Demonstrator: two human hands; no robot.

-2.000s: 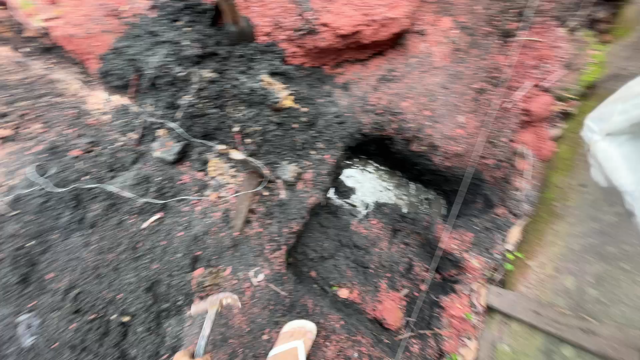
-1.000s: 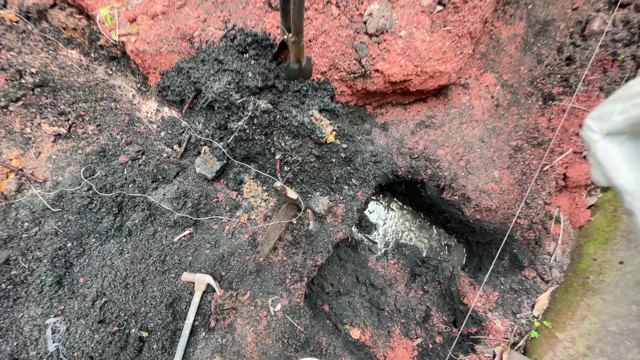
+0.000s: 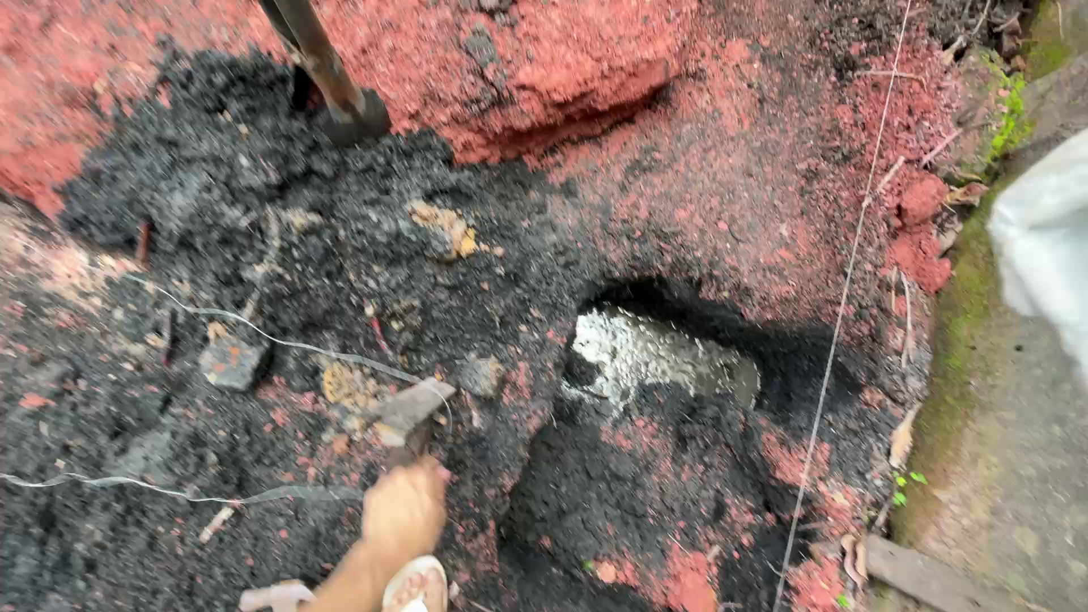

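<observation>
My left hand (image 3: pixel 406 506) reaches in from the bottom, blurred, its fingers closed around the lower end of a flat brown stake-like piece (image 3: pixel 415 416). A thin wire (image 3: pixel 319 347) runs to the top of this piece. Beside my forearm, at the bottom edge, the head of a hammer (image 3: pixel 276 597) shows; its handle is out of view. My right hand is not in the picture. Right of my left hand is a dug hole (image 3: pixel 595 484) in black soil, with wet grey concrete or mortar (image 3: pixel 659 357) in its upper part.
A digging tool (image 3: pixel 340 93) stands in the black soil heap at the upper left, before a red earth bank (image 3: pixel 544 76). A taut string (image 3: pixel 837 323) crosses right of the hole. At the right are a concrete edge (image 3: pixel 1003 442) and a white sack (image 3: pixel 1050 238). A sandaled foot (image 3: pixel 416 586) is near my forearm.
My left hand has come into view and taken hold of the flat piece, which stood untouched one second ago. The view has moved closer to the ground.
</observation>
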